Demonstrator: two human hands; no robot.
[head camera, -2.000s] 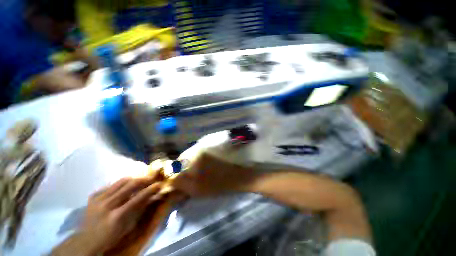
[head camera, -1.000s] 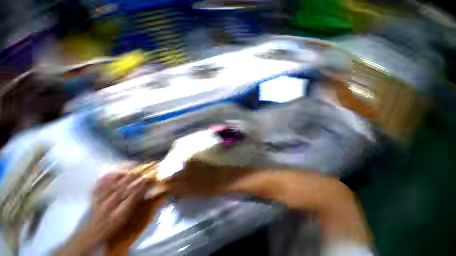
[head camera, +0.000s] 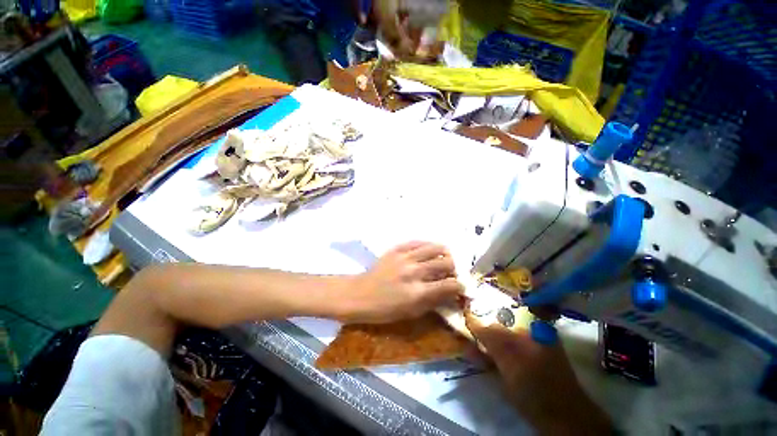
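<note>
A brown textured panel (head camera: 392, 344) lies flat on the white table near its ruler-marked front edge. My left hand (head camera: 413, 283) rests on the panel's upper edge, fingers together, pressing it beside the needle area. My right hand (head camera: 520, 353) is at the panel's right end, fingers at a pale strip near the presser foot; its fingertips are partly hidden. The white sewing machine (head camera: 545, 213) with its blue guard (head camera: 620, 243) stands over the work. The needle itself cannot be made out.
A heap of pale pieces (head camera: 285, 174) lies at the table's left. Stacked brown sheets (head camera: 183, 128) are beyond the left edge. A black phone (head camera: 629, 351) lies right of my right hand. Brown and white panels (head camera: 503, 132) lie behind. A person's hand shows at the top.
The view has swung left and sharpened, bringing the pale heap and stacked sheets into view. The machine now appears at the right. Both hands remain at the panel.
</note>
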